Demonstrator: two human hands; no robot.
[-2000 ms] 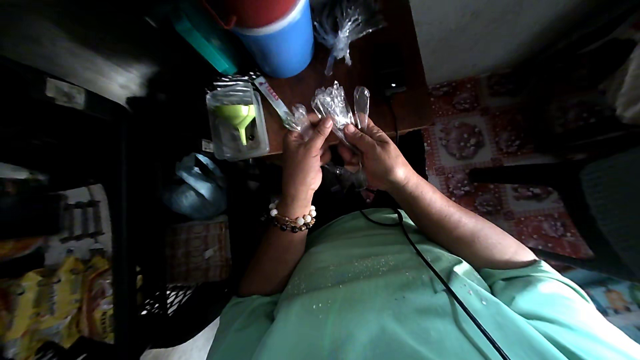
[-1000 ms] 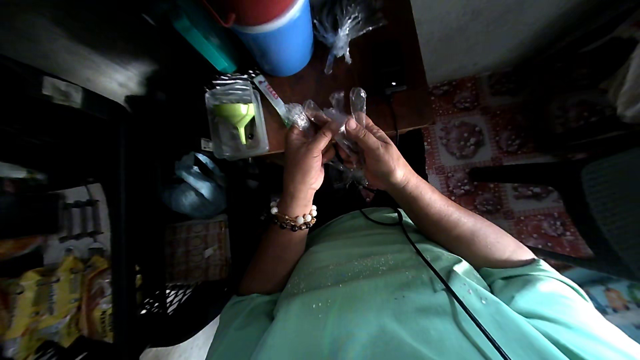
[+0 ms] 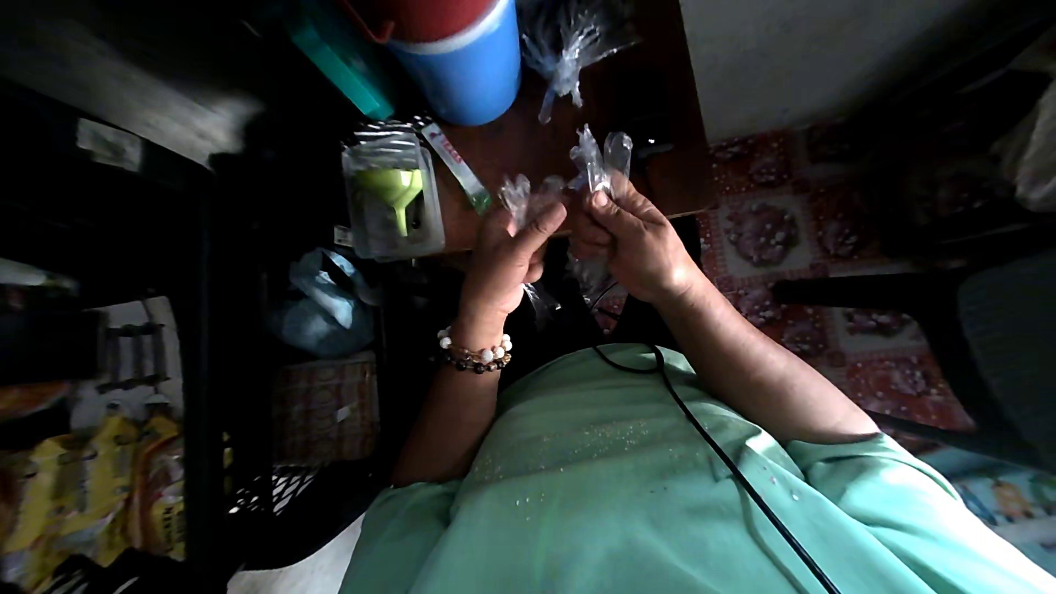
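My left hand [image 3: 505, 260], with beaded bracelets at the wrist, is closed on crumpled clear plastic [image 3: 517, 198] that sticks up beside its thumb. My right hand [image 3: 631, 235] pinches another piece of clear plastic [image 3: 590, 161] between thumb and fingers, and a rounded clear plastic piece [image 3: 617, 153] stands up from the same grip. The two hands are a little apart over the table's near edge. More clear plastic hangs below them, partly hidden. Whether these are bags or wrappers I cannot tell.
On the brown table [image 3: 536, 148] stand a blue bucket [image 3: 462, 74], a clear container [image 3: 356, 198] holding a green funnel [image 3: 398, 186], a printed strip packet [image 3: 456, 167] and a bunch of clear plastic bags [image 3: 569, 62]. A chair [image 3: 1006, 330] is at right; a blue plastic bag [image 3: 326, 305] is at left.
My hands, close together earlier, have moved apart. The clear plastic that was bunched between them now shows as separate portions, one in each hand.
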